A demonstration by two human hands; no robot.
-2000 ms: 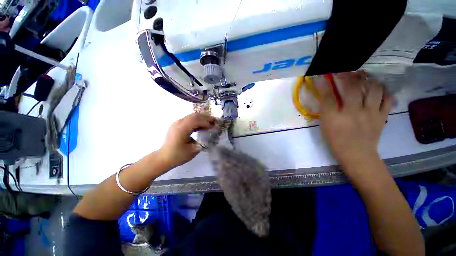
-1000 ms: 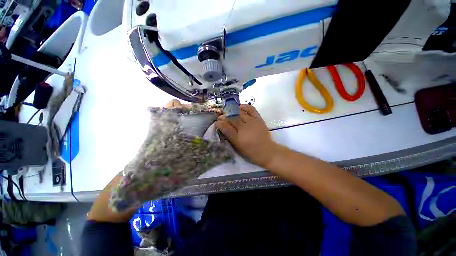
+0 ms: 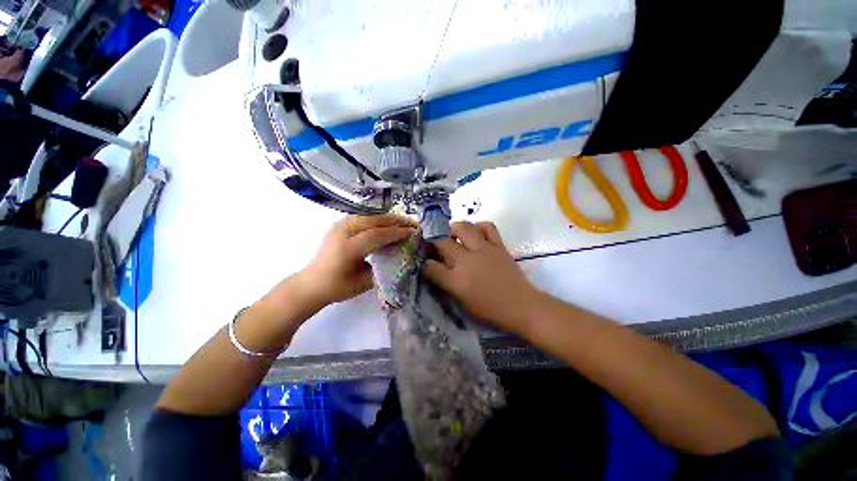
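A grey-brown tweed panel (image 3: pixel 437 376) with coloured flecks runs from the needle area down over the table's front edge. My left hand (image 3: pixel 352 252) holds its upper end just left of the presser foot, thumb and fingers pinched on the cloth. My right hand (image 3: pixel 481 274) is on the cloth's right side, close to the presser foot, fingers bent; its fingertips are partly hidden. The white sewing machine (image 3: pixel 526 103) stands over the cloth, and its grey foot part (image 3: pixel 435 218) sits between my hands.
Scissors with yellow (image 3: pixel 590 195) and red handles lie right of the needle. A dark-handled tool (image 3: pixel 722 193) and a dark red flat case (image 3: pixel 823 228) lie further right. A pale strip (image 3: pixel 136 221) lies at the left. Blue crates show below the table.
The tweed panel has swung from the lower left to hang straight down past the table edge. My left hand has come out from behind it. My right hand stays by the foot.
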